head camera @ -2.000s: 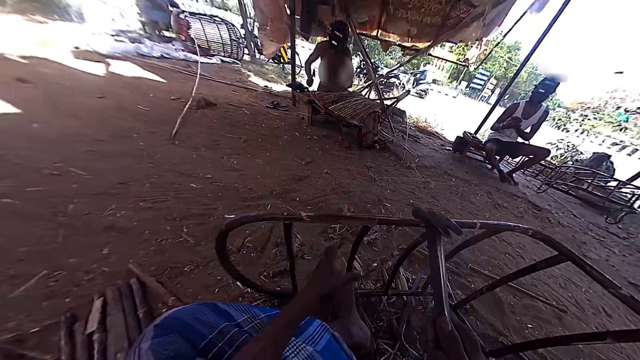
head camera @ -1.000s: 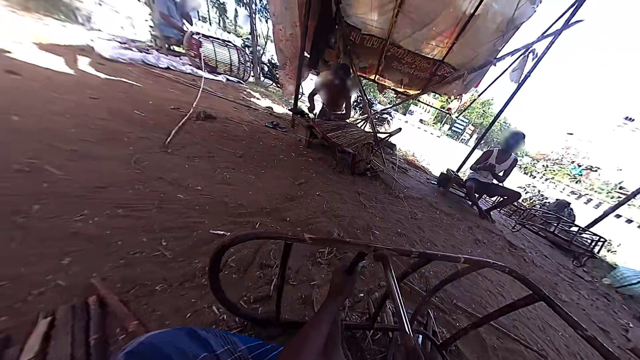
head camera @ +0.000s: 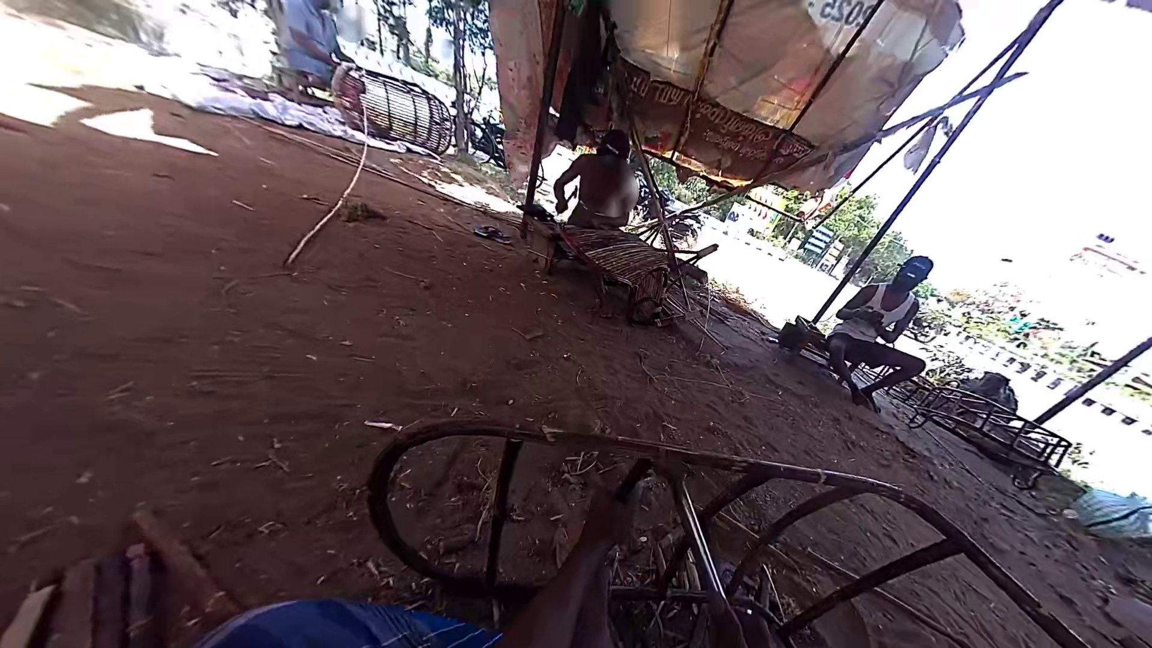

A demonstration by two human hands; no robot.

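A long, rounded cane frame with curved crosspieces lies across the lower part of the head view. My left hand reaches into it from below and is closed around the upper part of a dark crosspiece, just under the near-horizontal rail. To its right, my right hand, dark and partly cut off by the bottom edge, grips a hammer by its shiny handle. The hammer's head is near the rail, hard to make out against it. Whether it touches the rail I cannot tell.
Short wood pieces lie at lower left beside blue checked cloth over my lap. Cane scraps litter the ground. Beyond are a seated person behind a woven cane piece, another seated person, cane frames, and poles under a tarpaulin.
My left hand has moved up from lower in the frame to the crosspiece near the rail. The hammer's head, plainly above the rail two seconds ago, is now lower against it.
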